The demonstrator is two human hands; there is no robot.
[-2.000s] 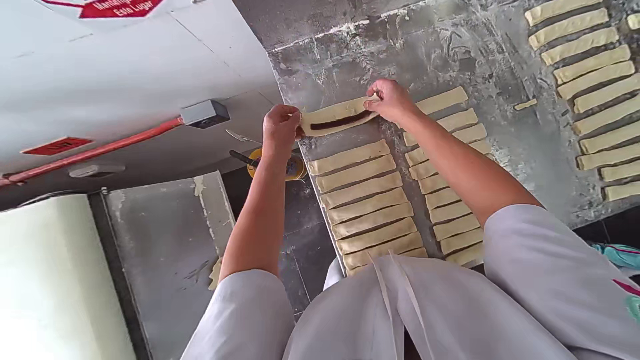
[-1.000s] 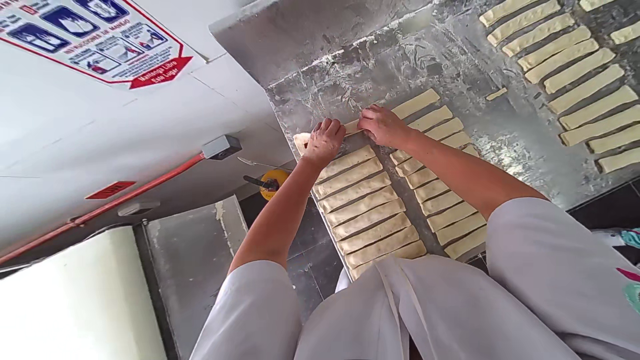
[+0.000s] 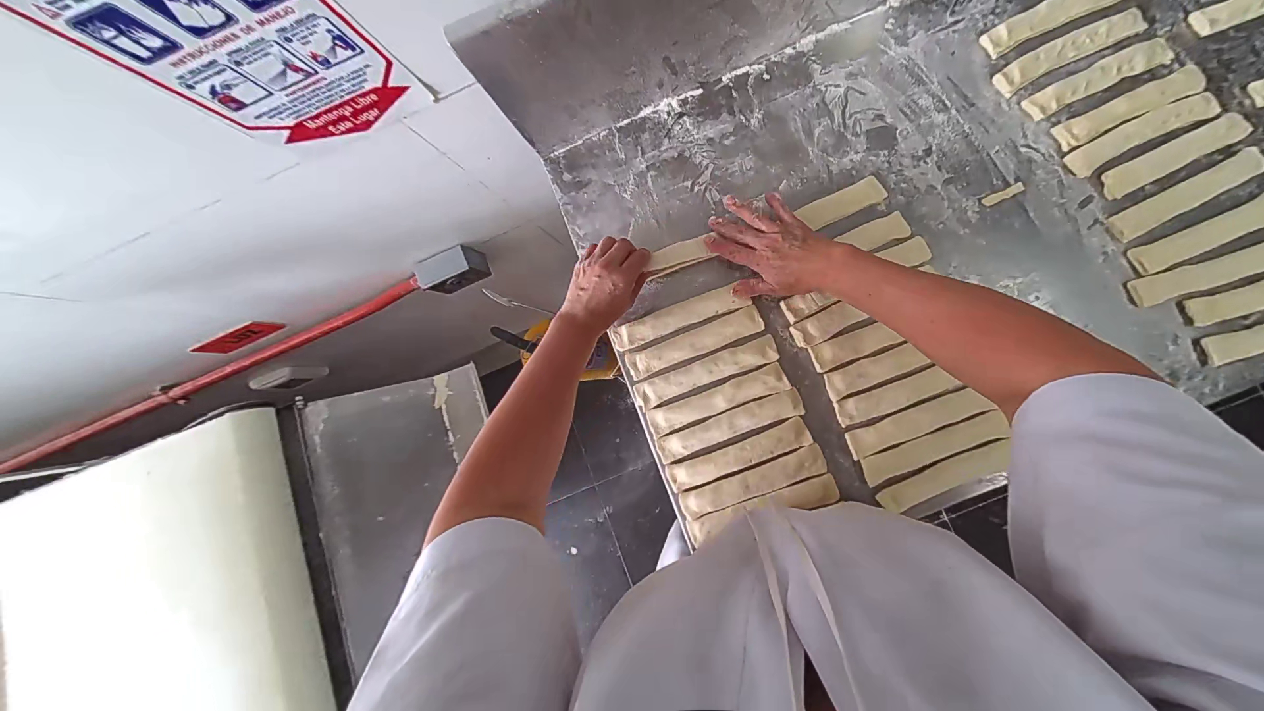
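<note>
A folded strip of dough point(image 3: 683, 255) lies on the floured metal table point(image 3: 681, 168) near its left edge. My left hand point(image 3: 606, 281) has its fingers curled over the strip's left end; whether they pinch it is hidden. At the right end, my right hand point(image 3: 768, 247) rests palm down with its fingers spread, touching the dough. Just below is a column of filled dough strips point(image 3: 731, 395), laid side by side. A second column of strips point(image 3: 904, 395) runs to the right of it, partly beneath my right forearm.
More dough strips point(image 3: 1165, 128) lie at the table's far right, and a small dough scrap point(image 3: 1002, 195) is nearer the middle. A raised metal backsplash point(image 3: 632, 59) borders the table's far side. Left of the table are a yellow object point(image 3: 598, 363) and a metal surface point(image 3: 385, 474).
The strip was held open with a dark filling showing; now it is folded over and the filling is hidden. My right hand has gone from gripping the dough to lying spread.
</note>
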